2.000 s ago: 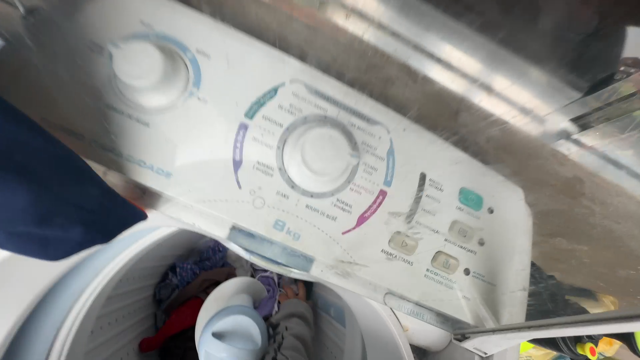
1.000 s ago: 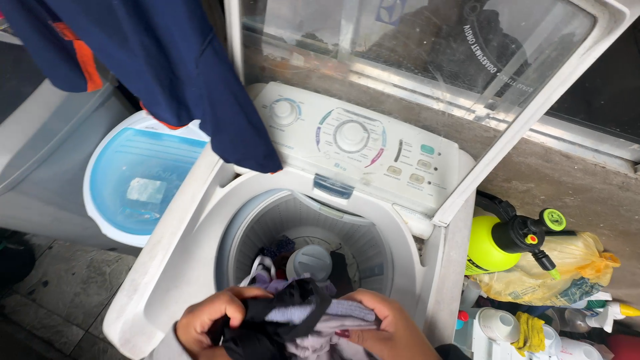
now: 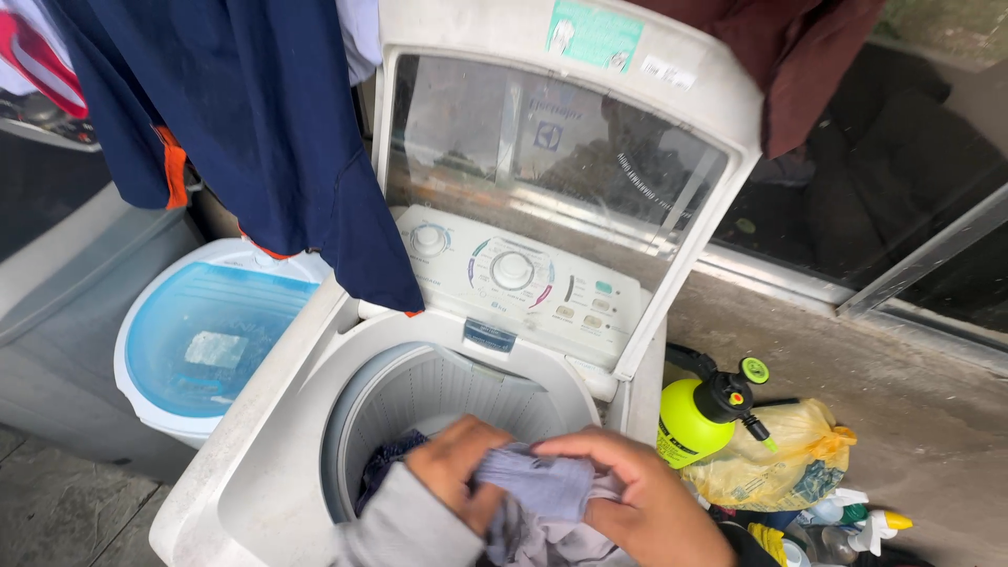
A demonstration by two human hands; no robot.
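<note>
A greyish-lilac cloth garment (image 3: 543, 480) is bunched between my two hands over the front of the open drum of a top-loading washing machine (image 3: 260, 480). My left hand (image 3: 461, 468) grips its left side, slightly blurred, with a grey sleeve at the wrist. My right hand (image 3: 630, 496) pinches its right side between thumb and fingers. Below, dark patterned clothes (image 3: 386, 465) lie in the drum (image 3: 441, 386), partly hidden by my left hand. Behind the drum is the control panel (image 3: 520, 276) with its dials, and the clear-windowed lid (image 3: 567, 150) stands raised.
Navy clothing with orange trim (image 3: 291, 142) hangs over the machine's back left corner. A small washer with a blue lid (image 3: 213, 339) stands at left. On the right are a yellow-green pump sprayer (image 3: 693, 421), a yellow plastic bag (image 3: 787, 457) and several bottles. Maroon cloth (image 3: 819, 71) hangs at upper right.
A black cloth was bunched in my hands with the lilac one a second ago; now only the greyish-lilac fabric shows there. The view has swung widely since the close look at the panel.
</note>
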